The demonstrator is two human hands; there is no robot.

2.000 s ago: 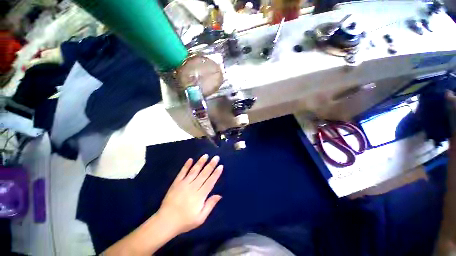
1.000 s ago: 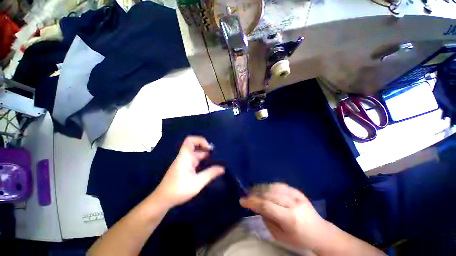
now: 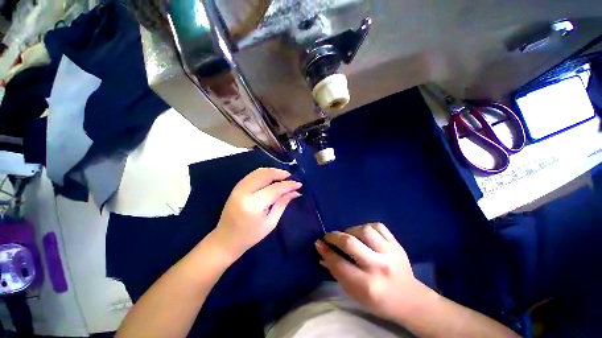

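A large navy garment panel (image 3: 389, 178) lies flat under the sewing machine head (image 3: 264, 72). A smaller navy piece (image 3: 300, 221) lies on it, with a thin folded edge running from the needle area toward me. My left hand (image 3: 261, 204) pinches the piece near the presser foot (image 3: 294, 155). My right hand (image 3: 366, 264) pinches the near end of the folded edge. The chrome guard (image 3: 231, 92) partly hides the needle.
Red-handled scissors (image 3: 485, 135) lie right of the panel, beside a bright white display (image 3: 556, 109). A rumpled navy heap (image 3: 125, 99) with a pale grey piece (image 3: 69, 122) lies upper left. A purple device (image 3: 16, 257) stands far left.
My right hand has come in from the far right edge. My left hand has gone from flat on the panel to pinching the small piece near the presser foot. The view has moved closer.
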